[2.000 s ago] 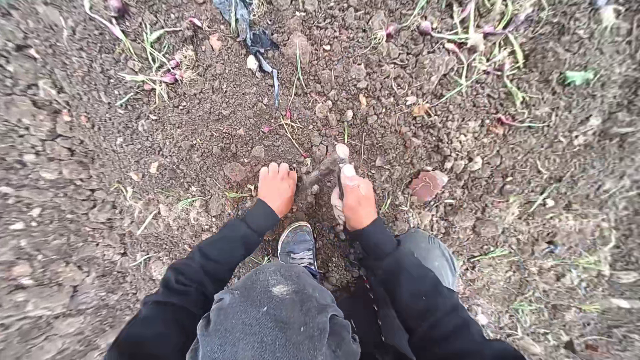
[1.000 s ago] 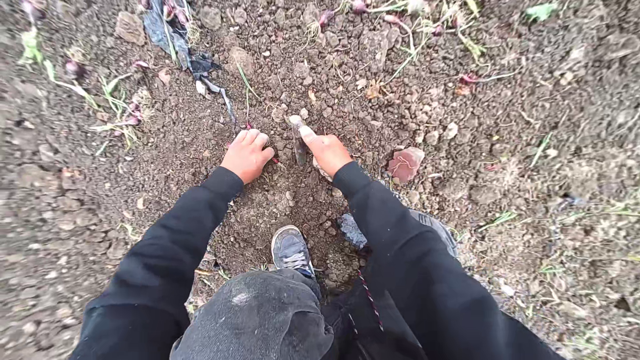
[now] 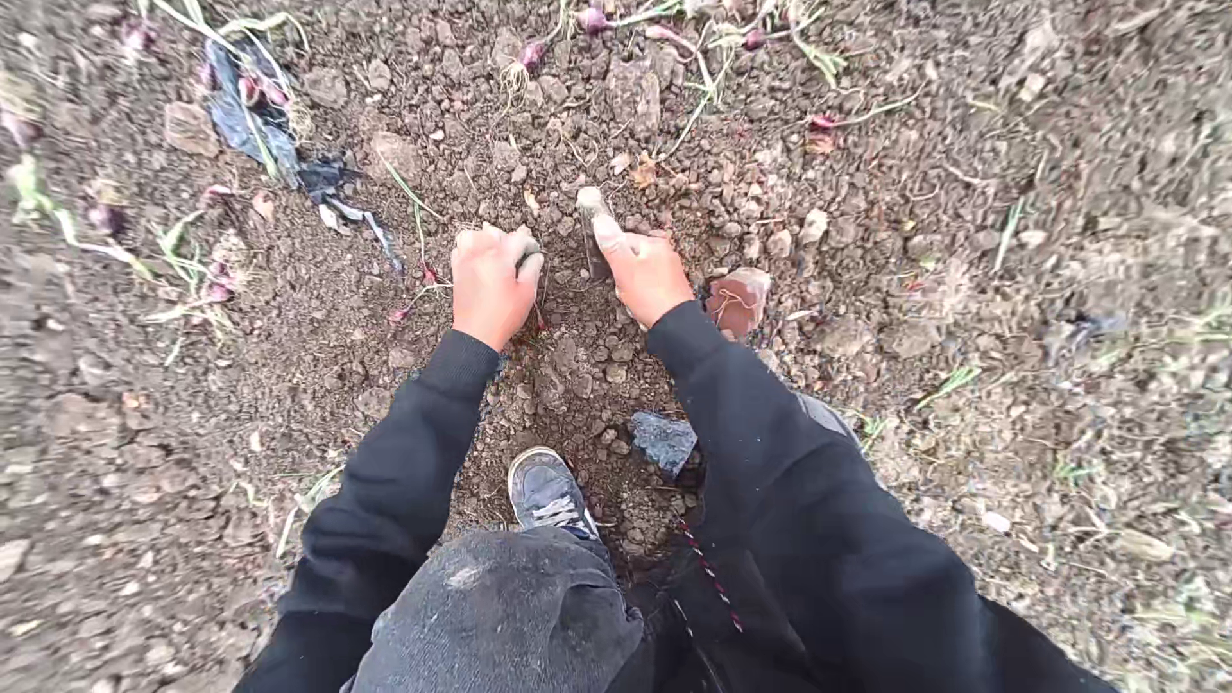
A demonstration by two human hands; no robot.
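My left hand [image 3: 494,281] is curled low over the soil, with something dark, perhaps a clod or stone, between thumb and fingers. Close to its left lies a small reddish onion plant [image 3: 421,274] with a thin green stem. My right hand [image 3: 643,269] is closed on a narrow, soil-covered hand tool [image 3: 591,207], its pale rounded end pointing away from me and my thumb along it. The tool's lower part is hidden by the hand and soil. Loosened soil [image 3: 568,371] lies between and below the hands.
A reddish flat stone [image 3: 739,300] lies right of my right hand. Torn dark plastic [image 3: 252,120] with red onions is at upper left; more pulled onions [image 3: 593,19] lie along the top. My shoe [image 3: 551,491] stands below the hands, beside a grey-blue lump [image 3: 664,441].
The view has shifted noticeably. My hands have moved forward from beside the shoe, and the right hand still holds the tool. The grey-blue lump shows more fully now.
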